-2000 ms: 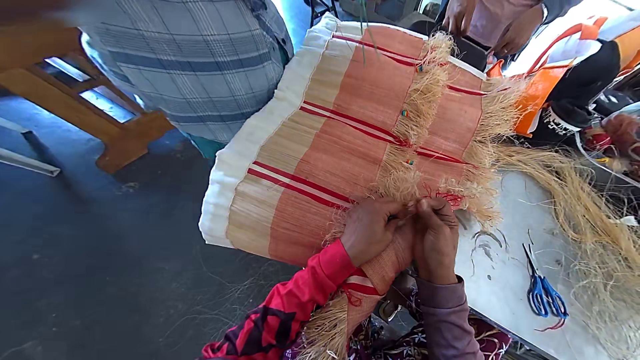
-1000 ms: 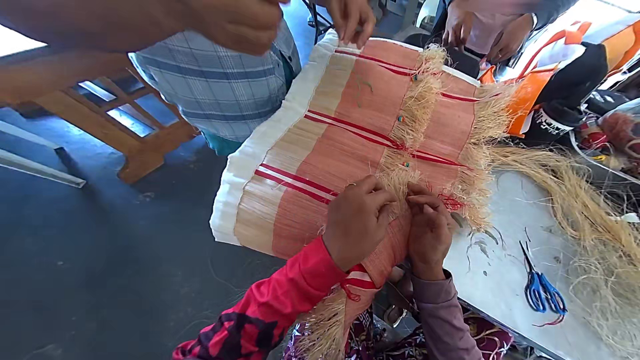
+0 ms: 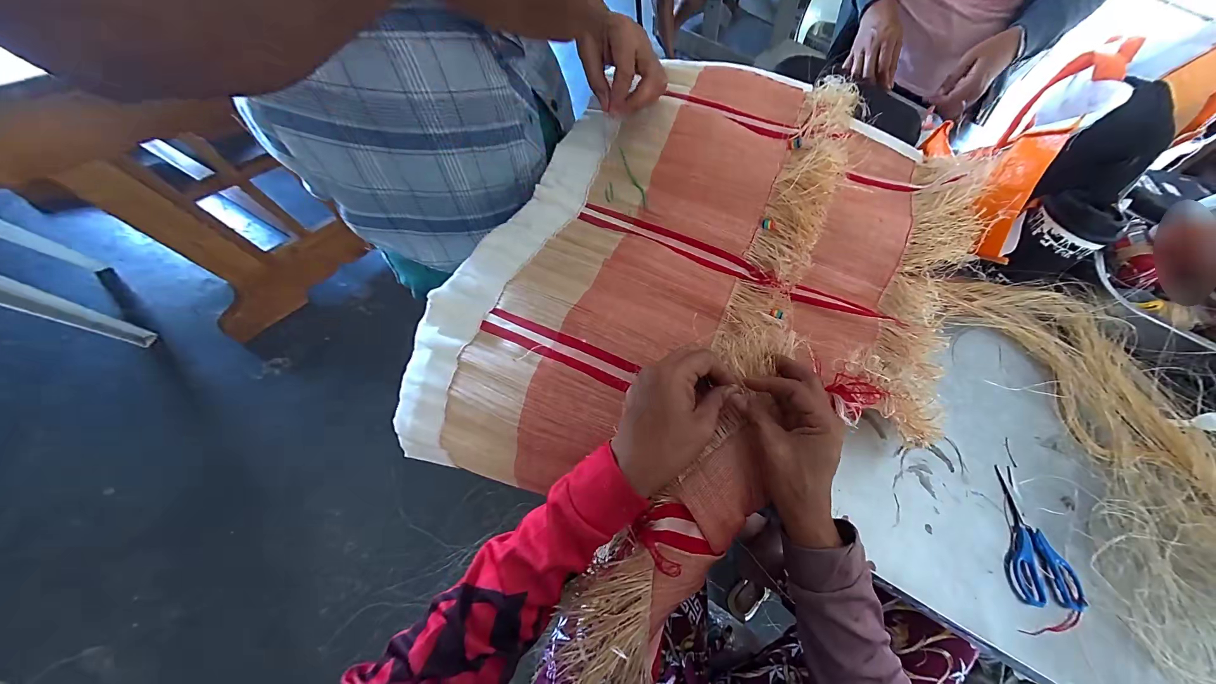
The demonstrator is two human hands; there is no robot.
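Observation:
A woven fiber textile (image 3: pixel 608 313) in peach and tan, with red stripes, a white cloth border and rows of raffia-like fringe (image 3: pixel 788 218), spreads over my lap and away from me. My left hand (image 3: pixel 674 418) pinches at the lower end of the middle fringe, thumb against fingers. Right beside it, my right hand (image 3: pixel 793 432) grips the same spot, the fingertips of both hands almost touching. Whatever fine strand or edge lies between the fingertips is too small to make out. Below my hands the textile folds down, with red threads (image 3: pixel 665 546) hanging from a stripe.
Blue-handled scissors (image 3: pixel 1040 560) lie on the pale tabletop (image 3: pixel 931 532) at right, near a bundle of loose fibers (image 3: pixel 1064 361). A co-worker's hand (image 3: pixel 622 62) holds the textile's far left corner. Another person's hands (image 3: pixel 879 47) are at the top. A wooden frame (image 3: pixel 256 256) stands at left.
A co-worker's arms have come in over the top left, and one hand is now at the cloth's far corner. My hands stay close together at the fringe, with small finger movements.

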